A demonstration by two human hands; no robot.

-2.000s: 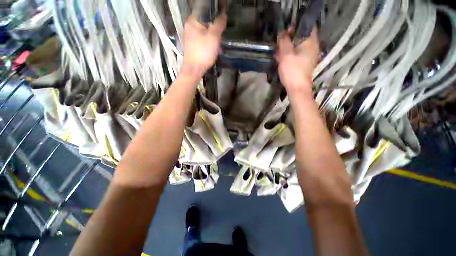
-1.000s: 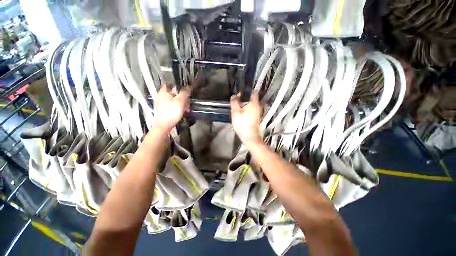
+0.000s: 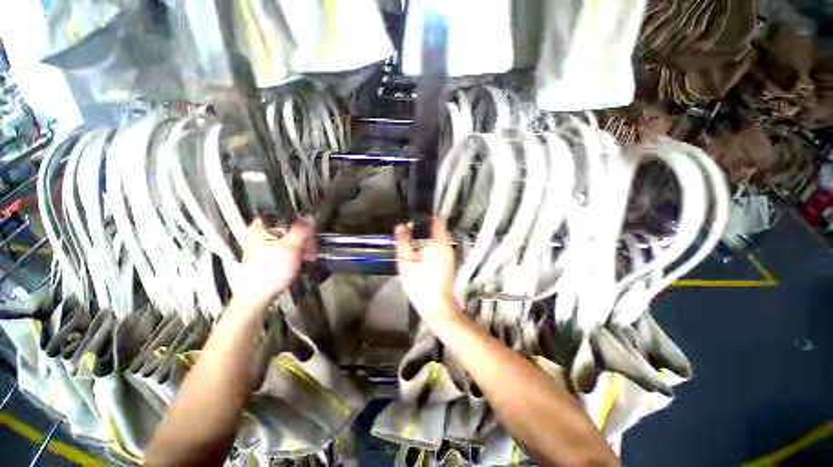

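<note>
A rolling bag rack stands right in front of me, its chrome crossbars (image 3: 365, 242) running between two dark uprights. My left hand (image 3: 274, 255) grips the left upright. My right hand (image 3: 427, 260) grips the right upright. Off-white tote bags with yellow stripes (image 3: 292, 392) hang in rows on both sides, with pale looped handles (image 3: 511, 201) over the arms. More pale bags (image 3: 585, 55) hang from an upper level at the top of the view. The handles and bags hide most of the hanging arms and the base.
Brown bags (image 3: 699, 46) hang in bunches at the upper right. Yellow lines (image 3: 722, 283) mark the blue-grey floor (image 3: 731, 365) on the right. Another yellow line and thin metal bars show at the lower left. Blurred equipment stands at the far left edge.
The rack and my hands sit lower and further left in view, and more of the upper bags shows. Both hands keep their hold. My feet have left the view.
</note>
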